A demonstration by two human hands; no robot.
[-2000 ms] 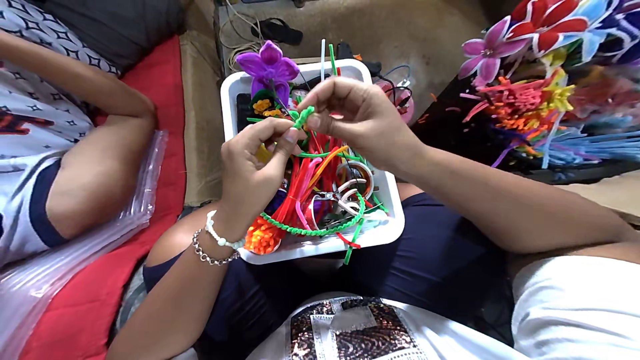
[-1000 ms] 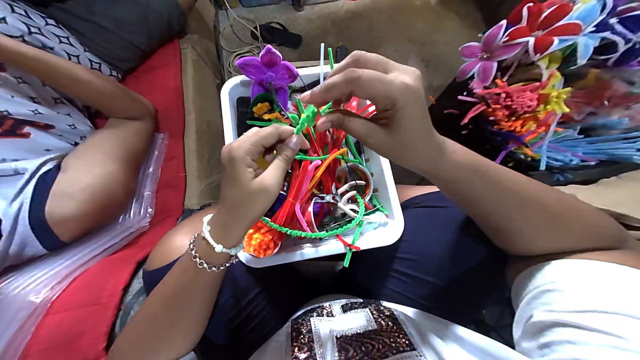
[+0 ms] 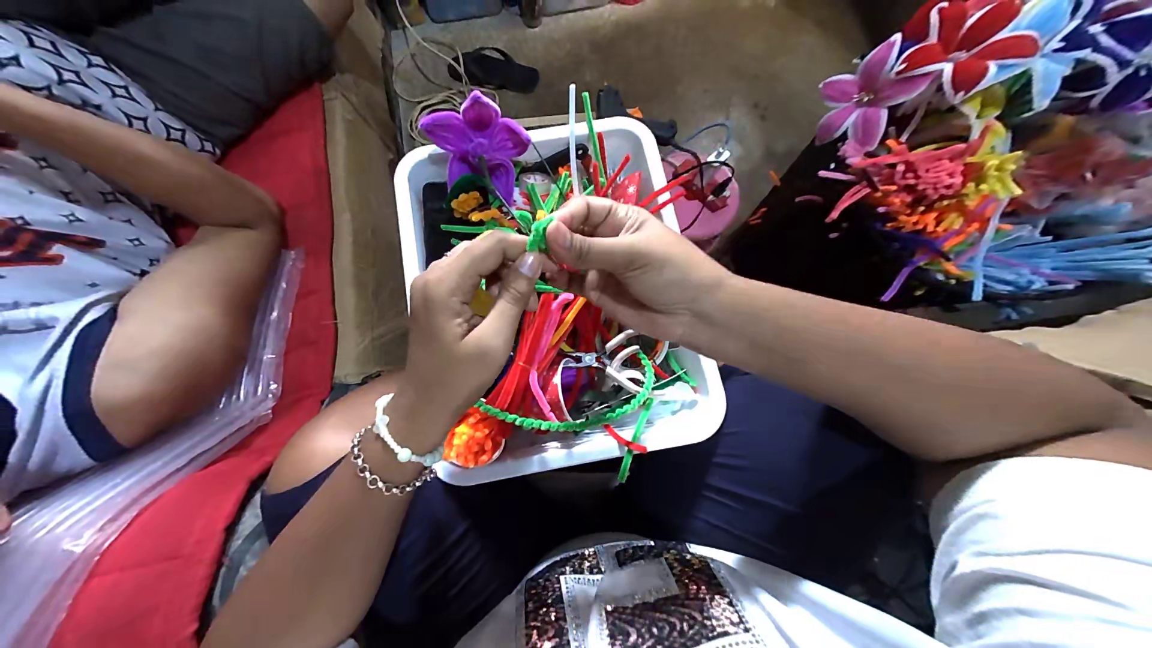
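Note:
Above a white plastic tray point(image 3: 702, 423), my left hand point(image 3: 477, 301) and my right hand point(image 3: 621, 261) pinch a small green pipe-cleaner piece point(image 3: 538, 234) between thumbs and fingers. A twisted green pipe-cleaner strand point(image 3: 576, 423) curves over the front of the tray. Red pipe cleaners point(image 3: 515, 382) lie bundled beneath my hands, beside pliers with white handles point(image 3: 621, 364). A purple pipe-cleaner flower point(image 3: 477, 139) stands at the tray's back left. An orange fuzzy bundle point(image 3: 472, 438) sits at the front left corner.
Another person point(image 3: 171, 171) sits at the left by a red cloth point(image 3: 306, 198) and clear plastic sleeves point(image 3: 243, 396). Finished pipe-cleaner flowers point(image 3: 967, 45) and blue pipe cleaners point(image 3: 1071, 261) are at the right. A black sandal point(image 3: 495, 70) and cord point(image 3: 432, 108) lie on the floor.
My right hand has come down beside my left fingertips; a second ago it was raised higher over the green piece. My left hand has stayed nearly in place.

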